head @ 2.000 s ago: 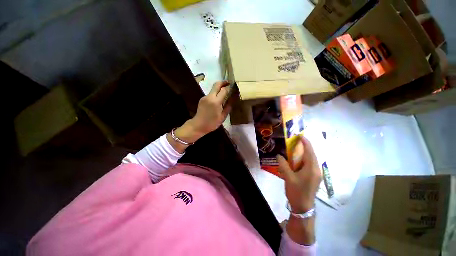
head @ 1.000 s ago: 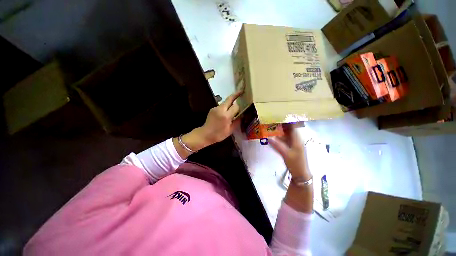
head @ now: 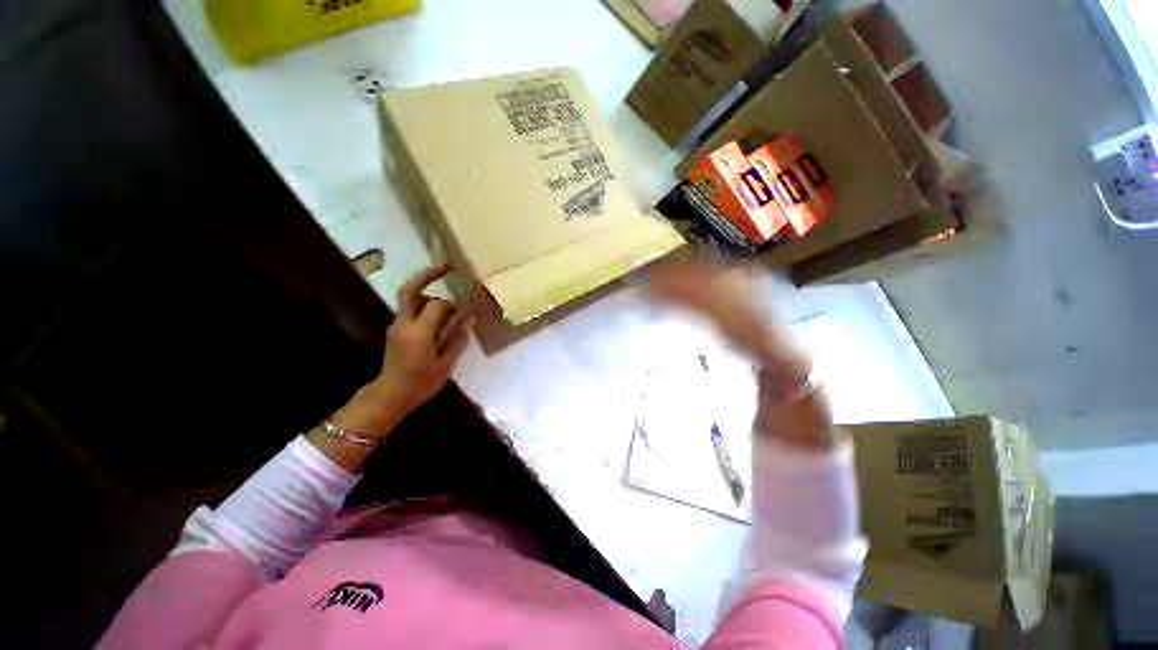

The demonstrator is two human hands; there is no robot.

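A brown shipping carton (head: 495,178) lies on the white table in front of me, its flapped end towards me, a flap sticking out. My left hand (head: 425,337) is at the carton's near left corner, fingers apart and bent, holding nothing. My right hand (head: 705,292) is blurred beside the carton's right end, near the retail boxes; whether it holds anything cannot be told. Several retail boxes (head: 768,191) with orange tops stand against an open brown carton at the back right. The inside of the front carton is hidden.
White sheets (head: 660,425) and a slim utility knife (head: 726,464) lie right of centre on the table (head: 559,394). Another brown carton (head: 921,508) is at the lower right. A yellow bag (head: 305,19) is at the far left. A dark table edge runs along my side.
The view has shifted, so the carton appears further left. The retail box my right hand was putting at the carton's opening is out of sight. My right hand has moved towards the orange-topped boxes.
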